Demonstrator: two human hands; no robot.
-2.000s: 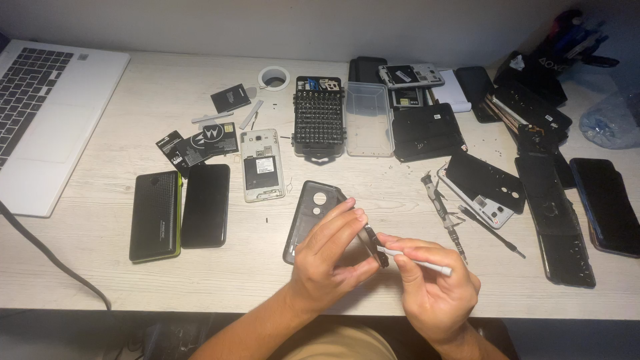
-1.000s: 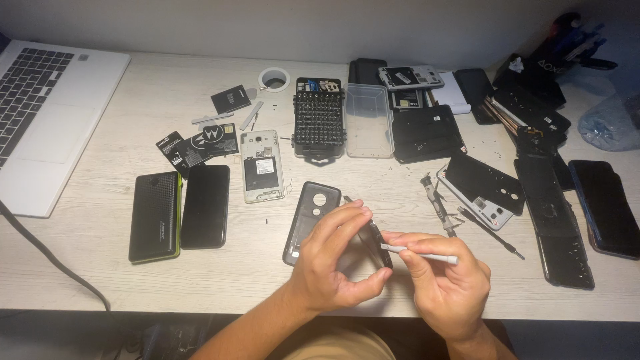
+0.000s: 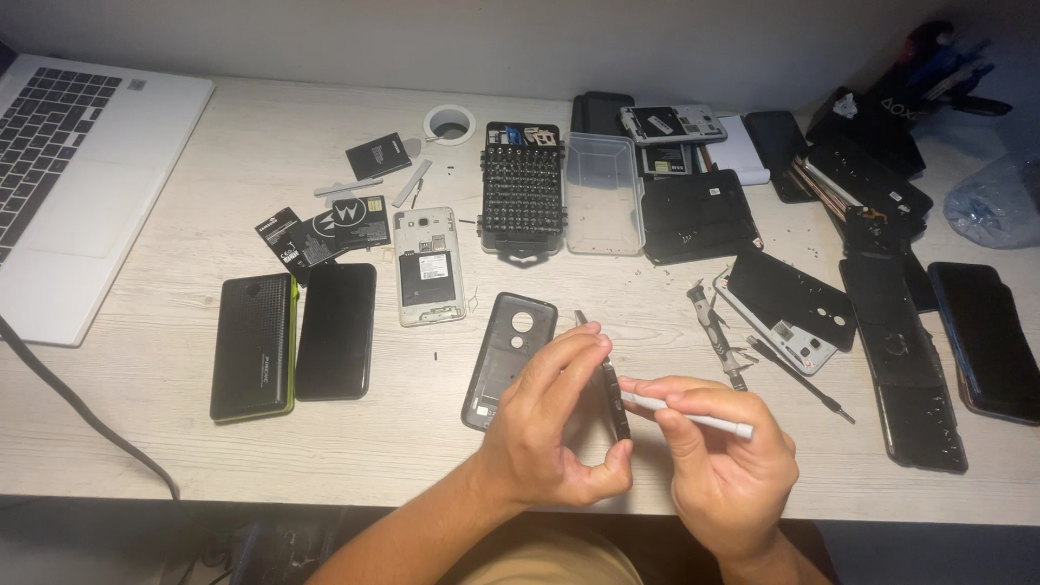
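Note:
My left hand (image 3: 561,422) grips a dark smartphone body (image 3: 615,402) by its edges, tilted up on its side so mostly the narrow edge shows. In my right hand (image 3: 727,463) is a light grey plastic pry tool (image 3: 699,418), its tip against the phone's side; the exact contact point is hidden. Behind my left hand a dark phone back cover (image 3: 508,349) with round camera holes lies on the table. To the right of my hands lie a grey screwdriver (image 3: 715,333) and a thin black tool (image 3: 800,380).
Farther back stand an open bit case (image 3: 522,191) and its clear lid (image 3: 603,195). Phone batteries (image 3: 363,223), an opened white phone (image 3: 431,301), a power bank (image 3: 252,349) and a laptop (image 3: 106,187) are on the left. Phone parts (image 3: 902,357) and tiny screws lie on the right.

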